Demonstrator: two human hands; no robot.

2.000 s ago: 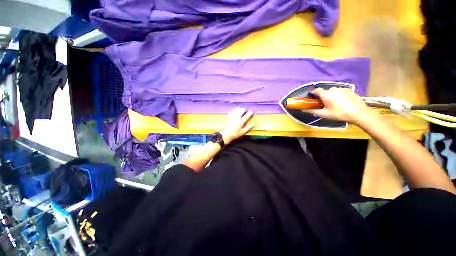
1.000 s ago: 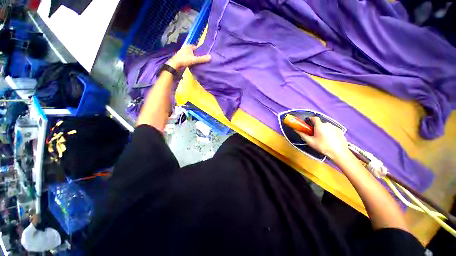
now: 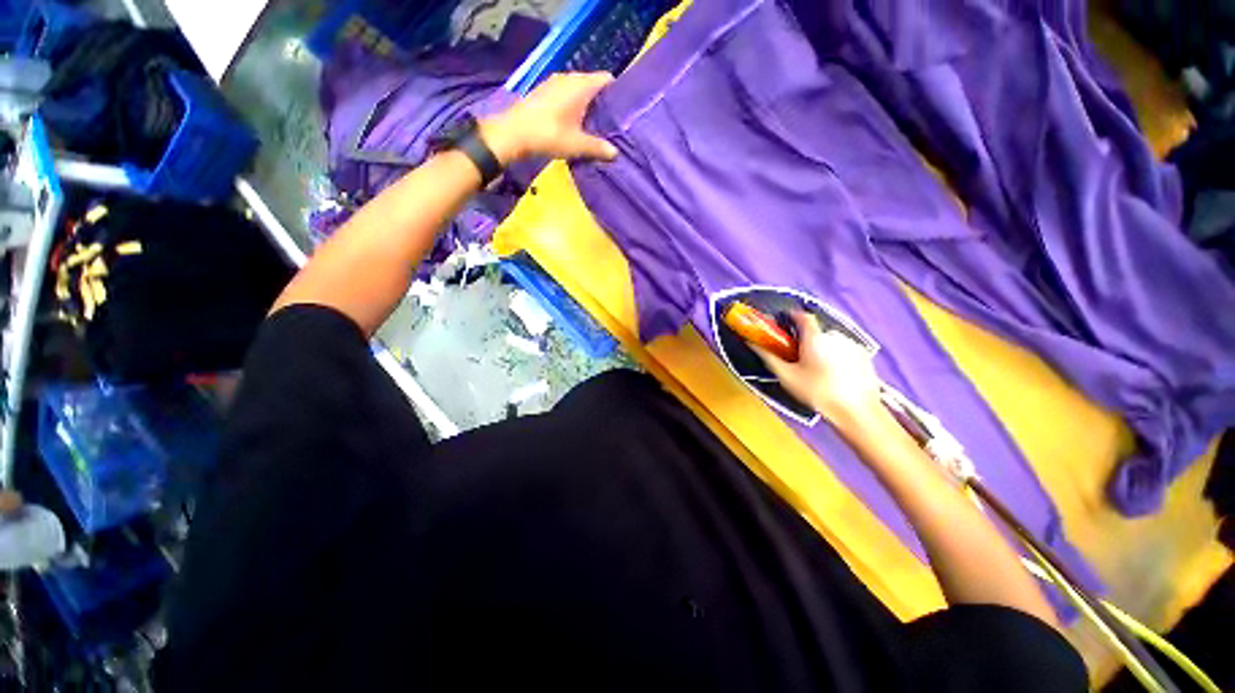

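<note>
A purple garment piece (image 3: 799,176) lies on the yellow table cover (image 3: 1056,406), its far-left end at the table's left edge. My right hand (image 3: 829,368) is closed round the orange handle of the steam iron (image 3: 761,329), which rests flat on the cloth near the table's front edge. My left hand (image 3: 553,119) holds the garment's edge at the table's left end; its fingertips are partly hidden by cloth. More bunched purple cloth (image 3: 1084,203) lies beyond the piece.
The iron's hose and cord (image 3: 1029,535) run to the lower right. A purple bundle (image 3: 406,122) lies left of the table by a blue crate (image 3: 576,54). Another blue crate (image 3: 203,142) with dark garments stands at the left. Pale scraps lie on the floor (image 3: 467,345).
The view has turned toward the table's left end. My left hand has moved from the front edge to the garment's left end. The iron has moved left along the cloth, nearer that hand.
</note>
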